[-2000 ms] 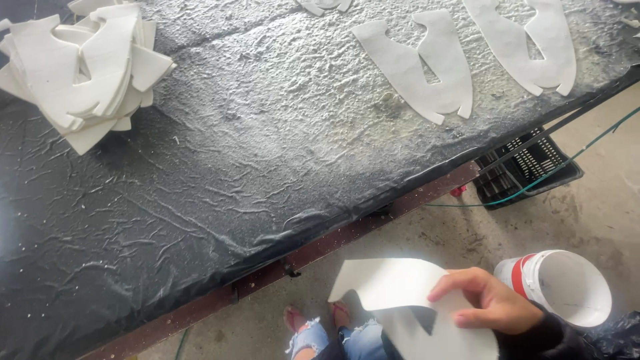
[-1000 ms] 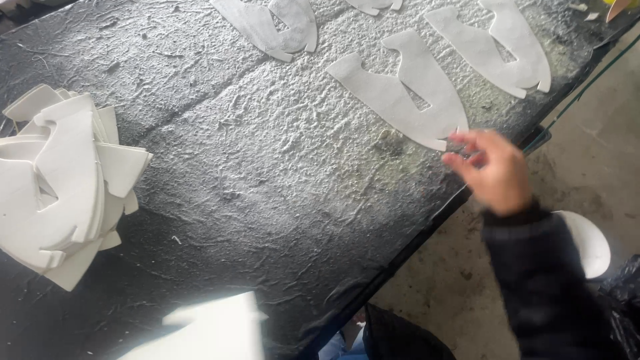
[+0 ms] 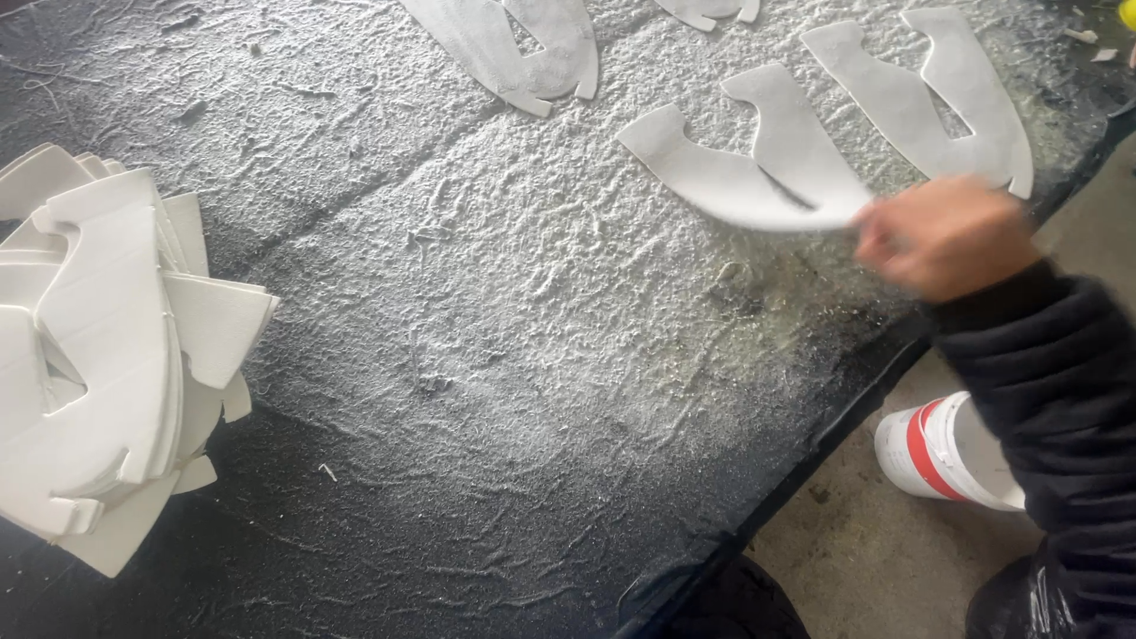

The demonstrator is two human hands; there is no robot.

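Observation:
My right hand (image 3: 954,235), blurred, pinches the pointed end of a white foam cutout (image 3: 754,169) with two arms and a slot. That piece looks bent, its near end at my fingertips and its far arms over the table. Another such cutout (image 3: 941,106) lies just beyond my hand, and a third cutout (image 3: 506,44) lies farther left, greyish with speckles. A stack of white foam cutouts (image 3: 98,337) sits fanned out at the left of the table. My left hand is out of the frame.
The table (image 3: 497,399) bears a wrinkled black cover with whitish residue. Part of another cutout (image 3: 710,9) shows at the top edge. Beyond the table's near right edge, a white bucket with a red band (image 3: 941,448) stands on the concrete floor. Small scraps (image 3: 1083,35) lie top right.
My right hand, earlier holding a white piece below the table edge, has moved over the table to the cutout's end. The cutout has shifted and bent since one second ago.

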